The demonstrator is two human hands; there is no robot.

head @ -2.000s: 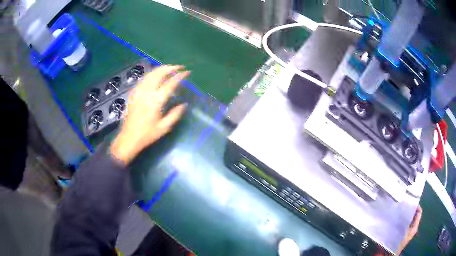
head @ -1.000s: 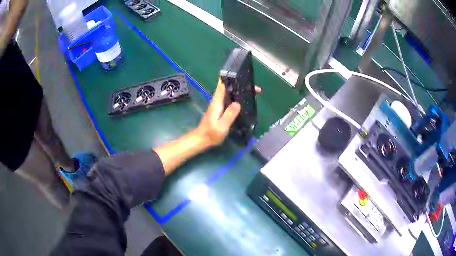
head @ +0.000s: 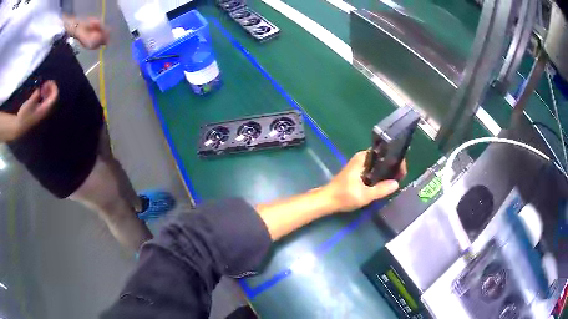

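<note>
My left hand reaches in from the lower left and grips a dark three-unit module, held on end above the bench beside the machine. Another three-unit module lies on the green bench, its three round units facing up. A blurred module sits in the fixture on the tester at the lower right. My right hand is not in view.
A blue bin and a blue-labelled jar stand at the left bench edge. More modules lie farther back. A white air hose loops above a black disc. Another person stands at the left.
My left hand reached over two modules on the bench, took one, and has moved it towards the machine. My right hand, earlier at the tester's right corner, has left the view. The view has swung left.
</note>
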